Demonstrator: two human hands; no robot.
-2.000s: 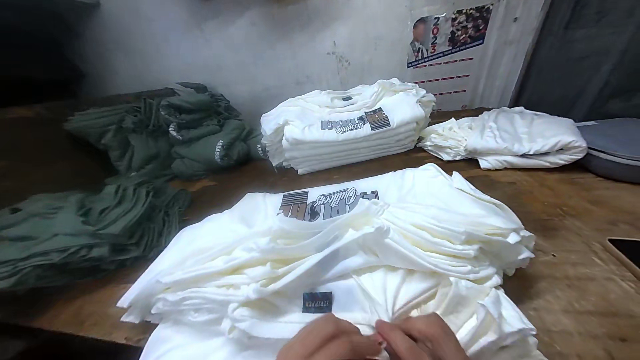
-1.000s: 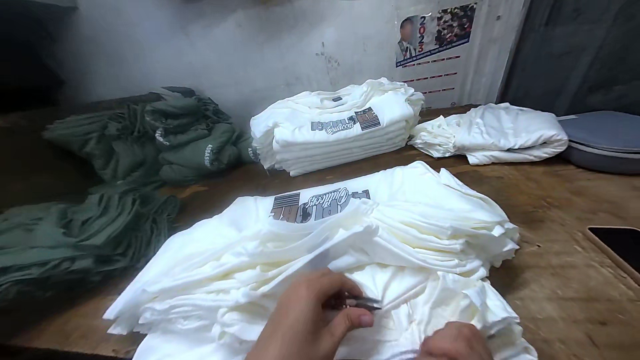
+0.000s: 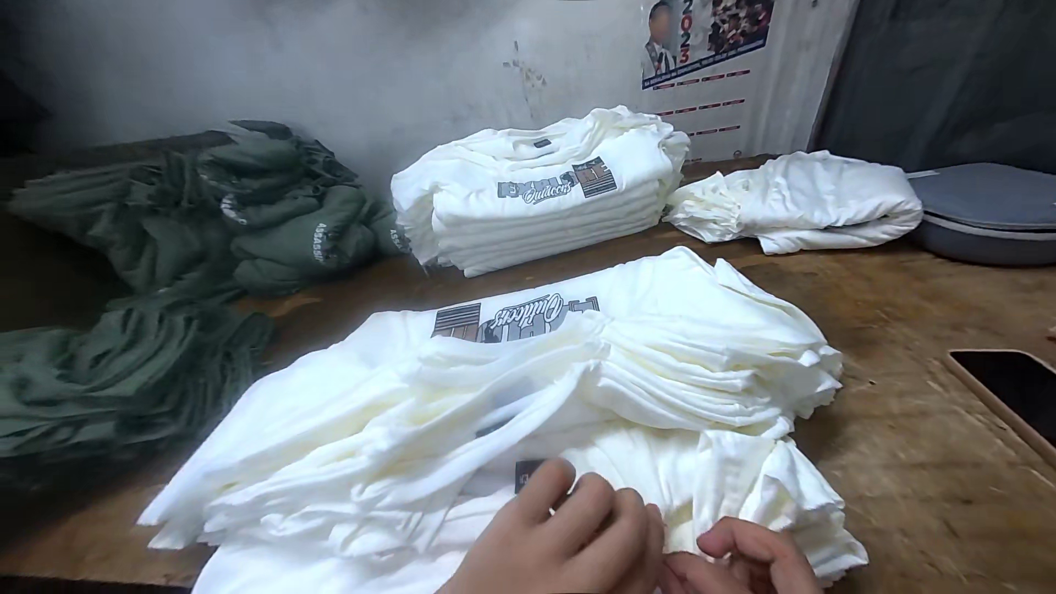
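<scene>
Printed white T-shirts (image 3: pixel 660 289) lie in a loose, layered pile across the front of the wooden table. My left hand (image 3: pixel 569 536) is bent over the nearest white shirt, just below its dark neck label (image 3: pixel 530 474). Close at its right, my right hand (image 3: pixel 742 557) has its fingers curled at the same white cloth. The fingertips of both hands nearly meet at the fabric near the bottom edge. Whether either hand pinches the cloth or a small tool is hidden by the fingers.
Behind stands a neat stack of folded white shirts (image 3: pixel 544 214), with a folded white garment (image 3: pixel 833 202) and a grey zippered case (image 3: pixel 990 210) to its right. Dark green garments (image 3: pixel 280 206) heap at the left. A phone (image 3: pixel 1011 396) lies at the right edge.
My left hand held a small metal tool over the cloth a second ago; that tool is not visible now. My hands have come closer together, and the neck label shows again.
</scene>
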